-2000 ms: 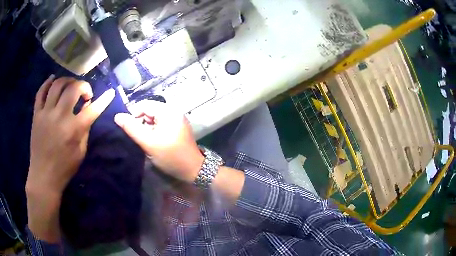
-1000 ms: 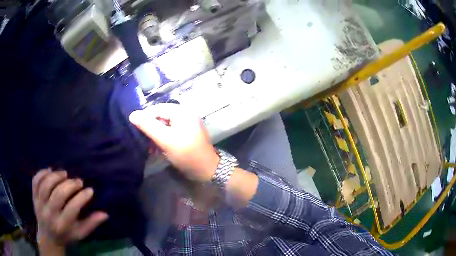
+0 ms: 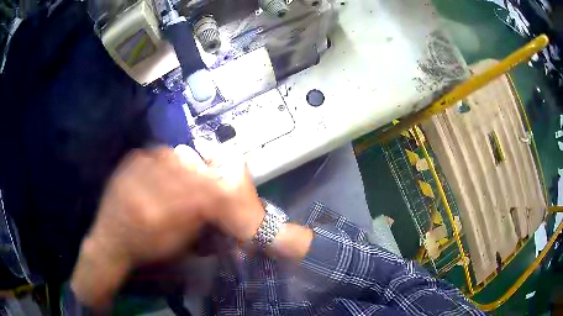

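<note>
A dark navy garment (image 3: pixel 68 123) lies in a large heap at the left, its edge reaching the lit needle area (image 3: pixel 190 117) of the off-white overlock machine (image 3: pixel 247 80). My left hand (image 3: pixel 151 203) is blurred and lies over the garment just in front of the needle area, its fingertips meeting my right hand. My right hand (image 3: pixel 231 191), with a metal watch at the wrist, is partly hidden behind it at the machine's front edge. What the fingers of either hand hold is hidden or too blurred to tell.
The pale machine bed (image 3: pixel 370 74) with a dark round hole extends to the right. A yellow bar (image 3: pixel 481 68) crosses its right end. A slatted tan board (image 3: pixel 487 179) in a yellow wire frame stands at the right on the green floor. A boxy cream guard (image 3: pixel 139 46) sits above the needle.
My left hand first moved back to the lower left, away from the needle, and now is up beside my right hand. My right hand stayed near the needle. The view has shifted slightly.
</note>
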